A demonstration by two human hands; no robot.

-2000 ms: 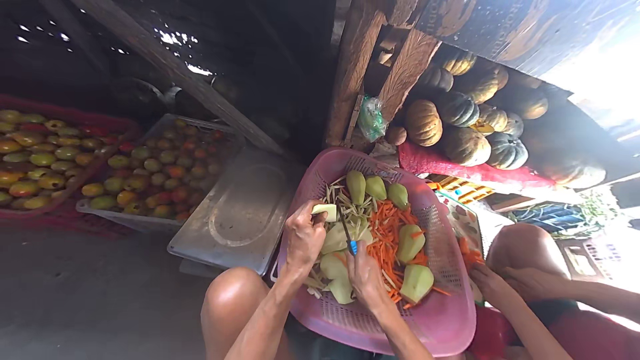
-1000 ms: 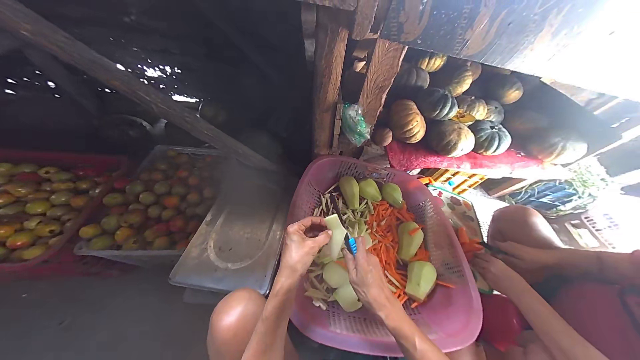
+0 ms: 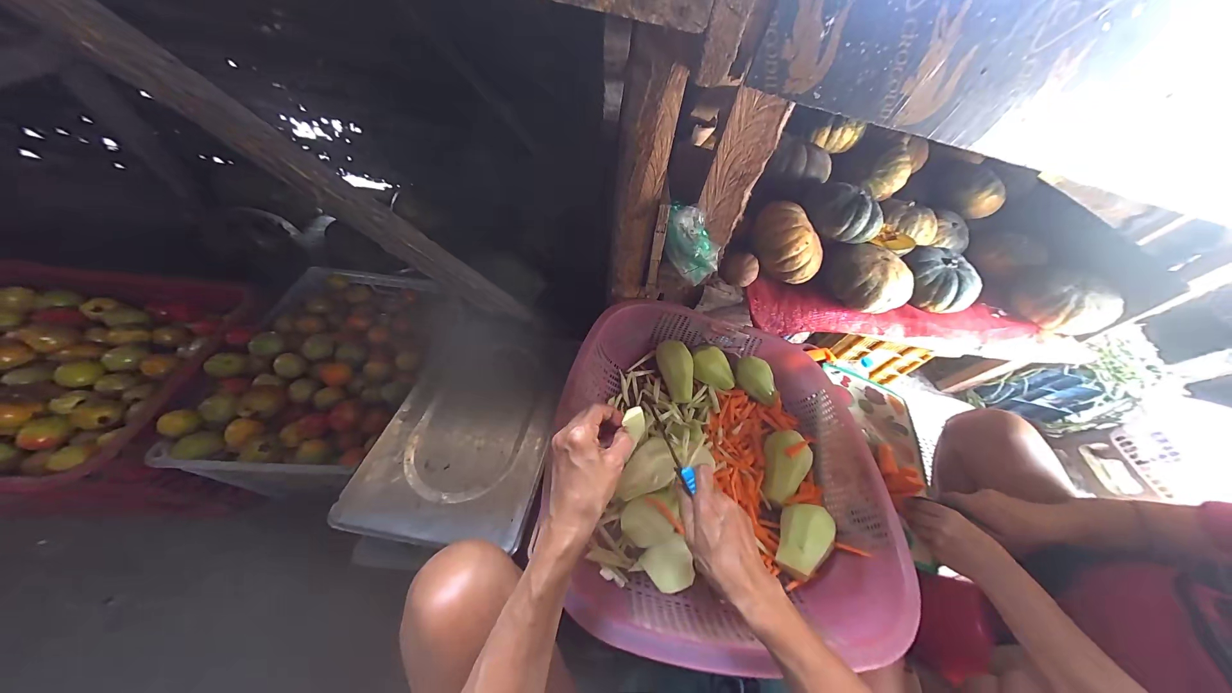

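Observation:
My left hand point(image 3: 589, 462) grips a pale green vegetable piece point(image 3: 632, 423) over the left side of a pink plastic basket point(image 3: 664, 643). A knife with a blue handle point(image 3: 687, 480) is held in my right hand point(image 3: 722, 529), its thin blade pointing up and left, near the piece. Beneath my hands lie pale green strips point(image 3: 664, 395) and several peeled pale green vegetables point(image 3: 647, 469). Orange strips point(image 3: 746, 443), which look like carrot, fill the middle. Other peeled green vegetables point(image 3: 807, 539) lie along the basket's far and right sides.
Left of the basket are a metal lid point(image 3: 452, 452), a pale crate of tomatoes point(image 3: 241, 472) and a red crate of tomatoes point(image 3: 144, 423). Squashes point(image 3: 866, 277) sit on a shelf behind wooden posts point(image 3: 650, 173). At right, a co-worker's hands point(image 3: 948, 525) hold orange pieces near a patterned tray point(image 3: 876, 399).
The vegetable piece in my left hand, broad side visible one second ago, now shows only a small end. The knife stays in my right hand.

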